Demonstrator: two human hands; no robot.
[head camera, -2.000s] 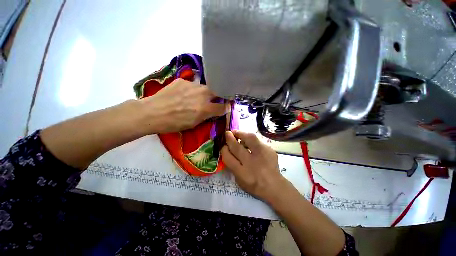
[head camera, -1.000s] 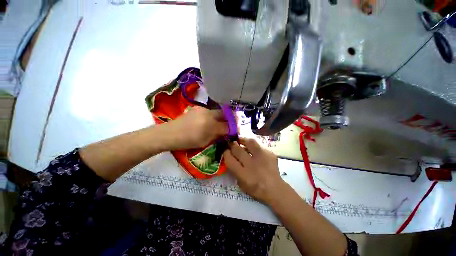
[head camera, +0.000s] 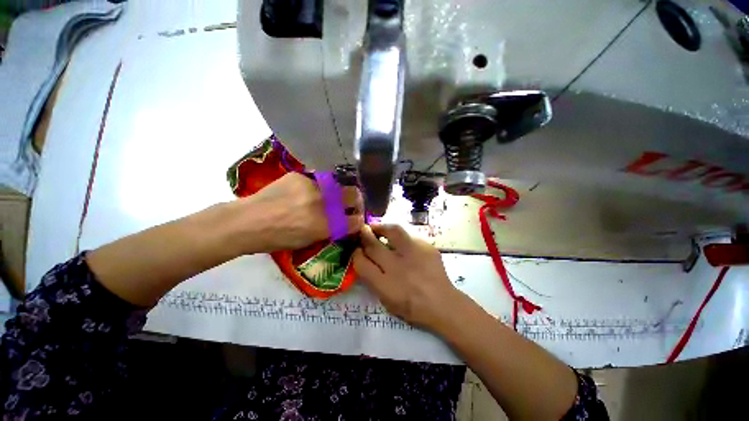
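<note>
The orange-red pouch (head camera: 297, 267) with green patterned parts lies on the white table, left of the machine's needle area. My left hand (head camera: 300, 212) rests over the pouch, its fingers closed on the pouch edge by the needle area. The purple tape (head camera: 333, 205) lies across the back of my left fingers. My right hand (head camera: 402, 270) pinches the same edge from the near side, its fingertips close to the left ones. The fingertips and the needle point are partly hidden behind the shiny metal guard (head camera: 379, 123).
The sewing machine head (head camera: 575, 156) with red lettering fills the upper right. A thin red cord (head camera: 498, 255) lies right of the needle area. Another red strip (head camera: 698, 315) hangs at the far right. A printed ruler (head camera: 246, 306) runs along the table's front. Grey-white fabric (head camera: 41, 74) is at the upper left.
The view has shifted, so the machine head appears further left. The purple tape now lies over my left fingers instead of beside them. Both hands still hold the pouch edge.
</note>
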